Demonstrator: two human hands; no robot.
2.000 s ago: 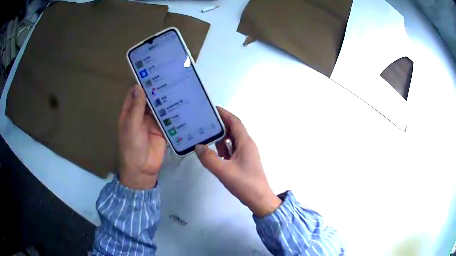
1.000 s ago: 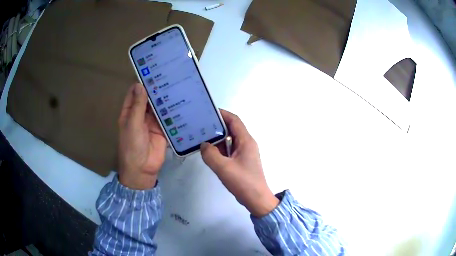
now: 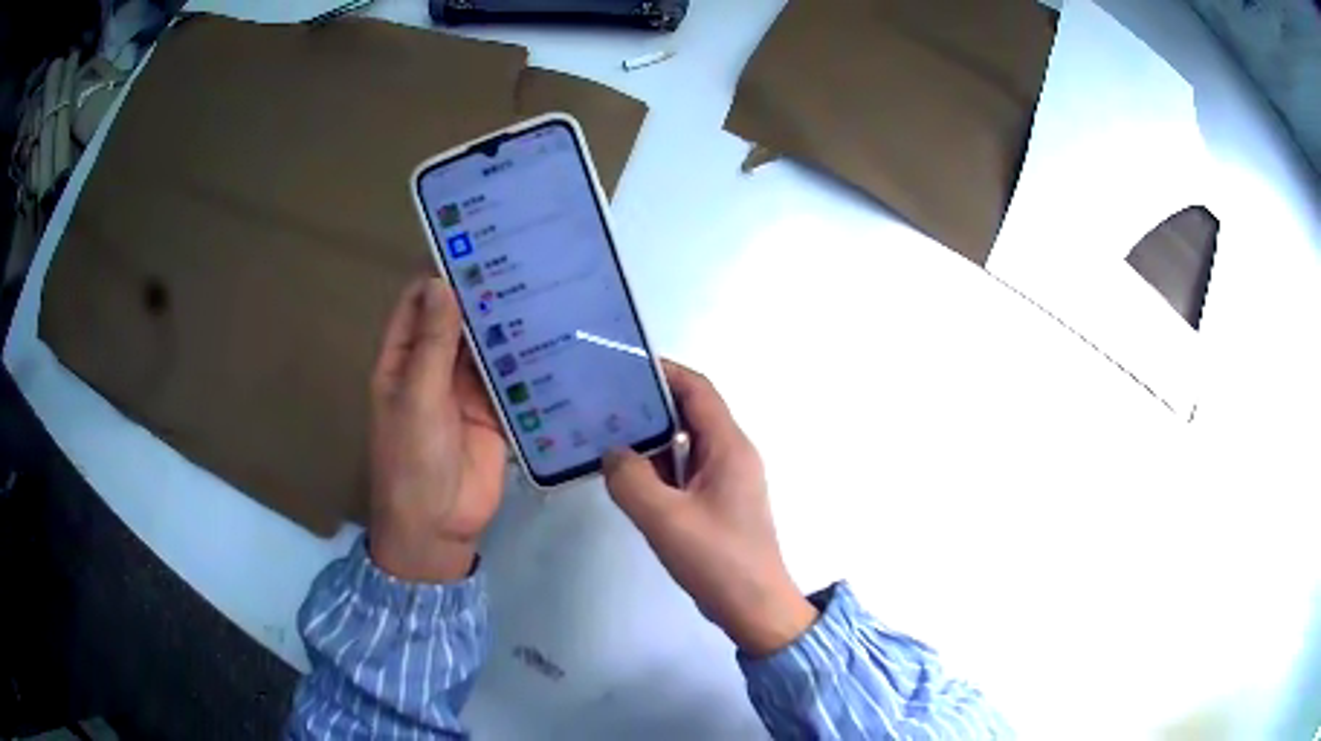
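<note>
A smartphone with a pale case and a lit list screen is held upright and slightly tilted in both my hands. My left hand is around its left edge, with its fingers partly hidden behind it. My right hand grips the lower right corner, with the thumb at the bottom of the screen. A small white stick shows between the thumb and fingers of my right hand, mostly hidden. A white reflection lies across the screen.
Brown fabric panels lie at left, one with a dark spot. Another brown panel lies beside a white template with a window at right. A small white stick and a dark pouch lie at the top.
The view has shifted, so the phone, hands and fabric appear lower and slightly further right. The dark pouch has come into view at the top. Both hands keep their hold on the phone.
</note>
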